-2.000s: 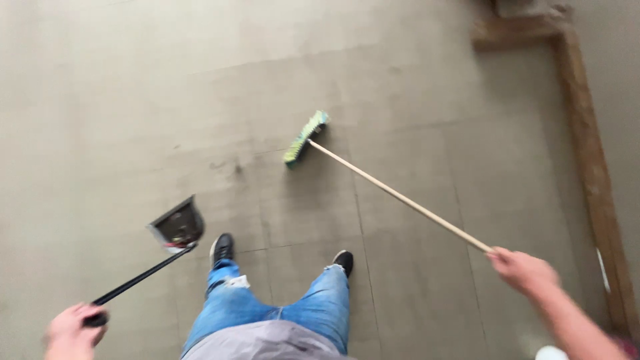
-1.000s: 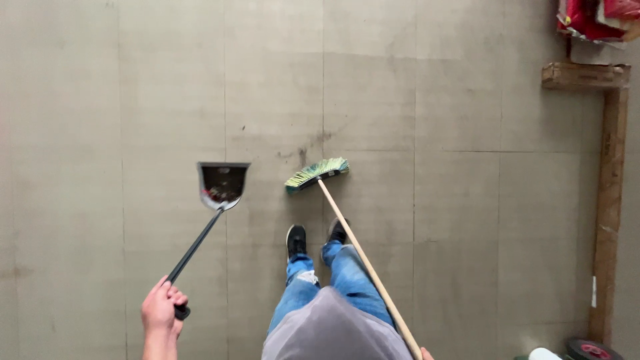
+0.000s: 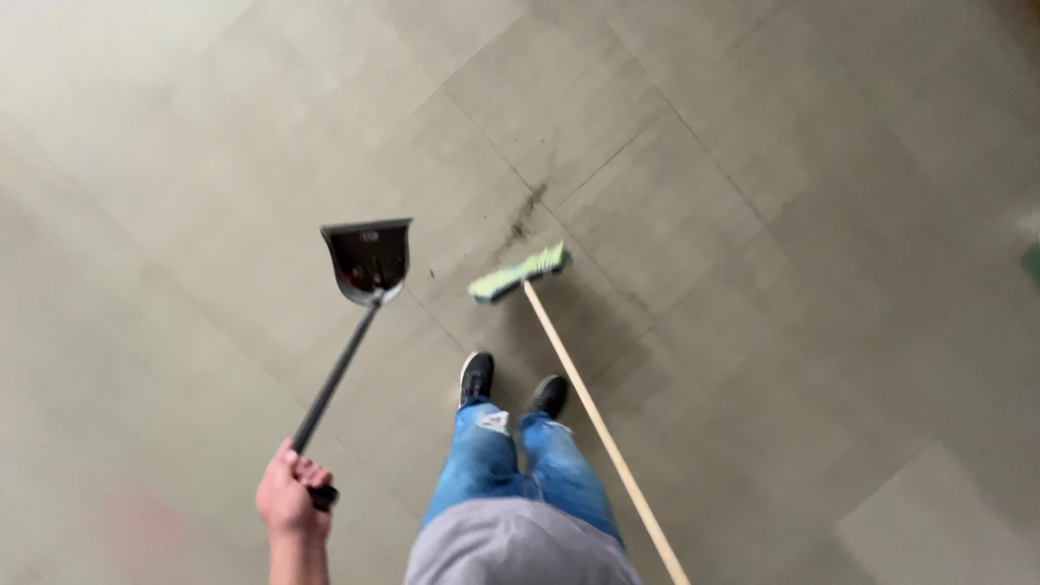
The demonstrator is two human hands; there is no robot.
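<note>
My left hand point(image 3: 294, 491), at the lower left, is closed around the black handle of a long-handled dustpan point(image 3: 370, 256). The pan opens away from me and has some debris inside. A push broom point(image 3: 520, 274) with pale green bristles and a wooden stick is just beyond my shoes, its bristles turned away from me. The stick runs down past the bottom edge of the view, where my right hand is out of sight. A streak of dark dirt point(image 3: 526, 213) lies on the floor beyond the broom head.
Large grey tiles point(image 3: 812, 325) cover the floor. My black shoes point(image 3: 477, 378) stand below the broom head. A green thing point(image 3: 1032, 262), cut off and blurred, shows at the right edge.
The view has turned strongly, and the wooden frame at the right has left it. My right hand, seen earlier on the broom stick, is out of view.
</note>
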